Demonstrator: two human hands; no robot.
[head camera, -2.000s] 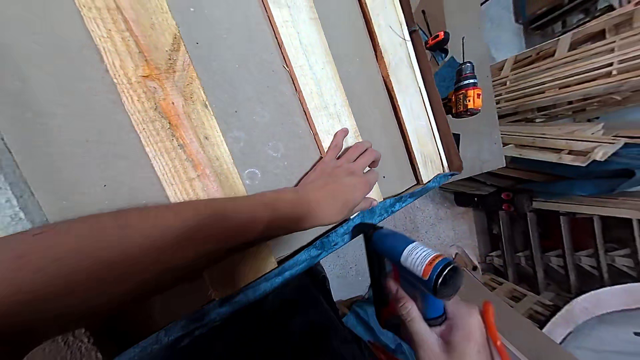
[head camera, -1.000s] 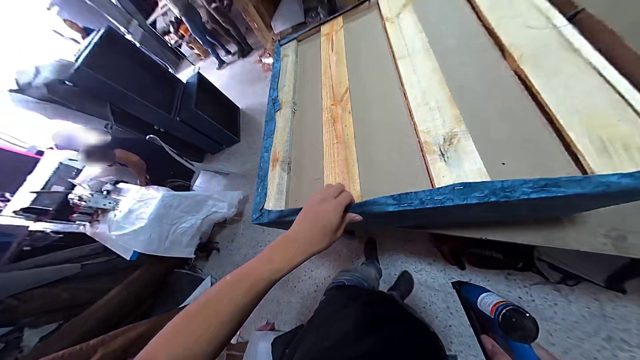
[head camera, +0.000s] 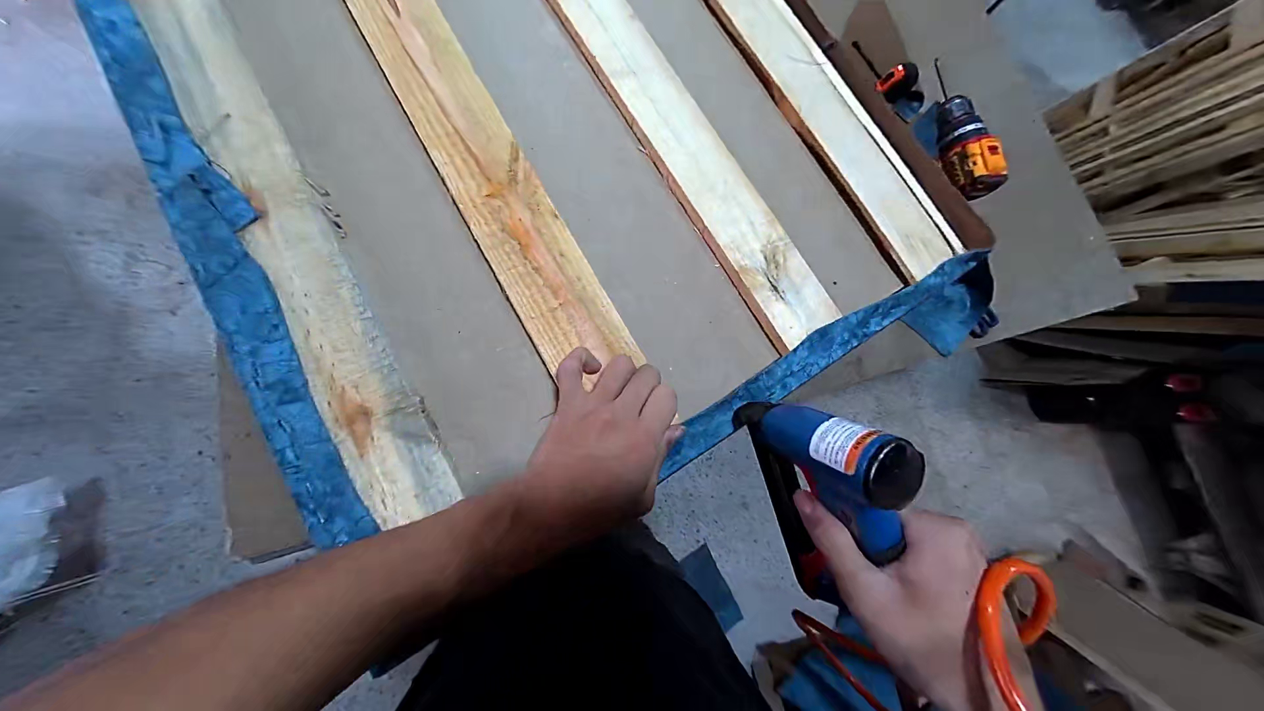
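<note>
My left hand (head camera: 607, 434) grips the near edge of a slatted wooden frame, its fingers bent over the end of a pine board (head camera: 504, 197) and the blue fabric there. In my right hand (head camera: 899, 583) is a blue pneumatic stapler (head camera: 839, 454), its nose touching the blue fabric strip (head camera: 820, 351) folded along that edge. An orange coiled air hose (head camera: 992, 632) hangs by my right wrist. Another blue fabric strip (head camera: 237, 296), wrinkled, lines the frame's left side beside a pale board (head camera: 326, 326). Grey-brown sheet material lies between the boards.
A cordless drill (head camera: 973, 148) and a smaller orange-and-black tool (head camera: 897, 83) lie beyond the frame's right side. Stacked wooden slats (head camera: 1175, 128) stand at the right. Fabric scraps and board pieces lie on the floor near my right arm. A white sheet (head camera: 30, 538) shows at the left.
The stapler, held apart from the frame one second ago, now touches the fabric edge. My left hand stays at the frame's near edge. The view has swung strongly.
</note>
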